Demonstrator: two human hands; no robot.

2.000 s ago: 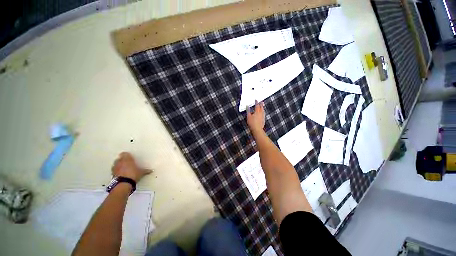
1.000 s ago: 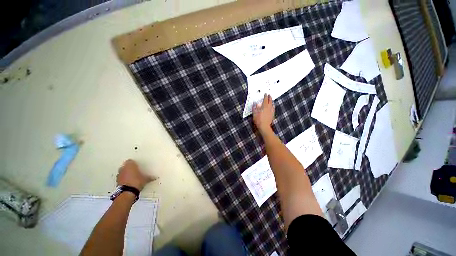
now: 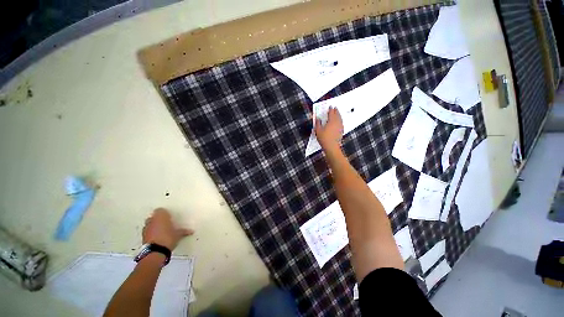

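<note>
Dark plaid fabric (image 3: 229, 136) lies flat with several white pattern pieces on it. My right hand (image 3: 329, 129) rests on the left part of a long pattern piece (image 3: 374, 98), fingers apart; whether it holds anything small is hidden. Another pointed pattern piece (image 3: 337, 62) lies just beyond it, and a printed pattern piece (image 3: 324, 234) lies nearer me, partly under my right forearm. My left hand (image 3: 162, 230) rests on the bare table, empty, with its thumb out.
A brown perforated strip (image 3: 210, 54) runs along the cloth's far edge. Blue strip (image 3: 75, 207), wrapped weight (image 3: 23, 261) and loose white sheets (image 3: 173, 285) lie on the table at left. A metal weight (image 3: 502, 90) and yellow item (image 3: 490, 81) are at right.
My right hand has moved up from the lower tip of the long piece onto its left part. The piece looks nearly unmoved on the cloth. My left hand stays on the table; the view has shifted slightly.
</note>
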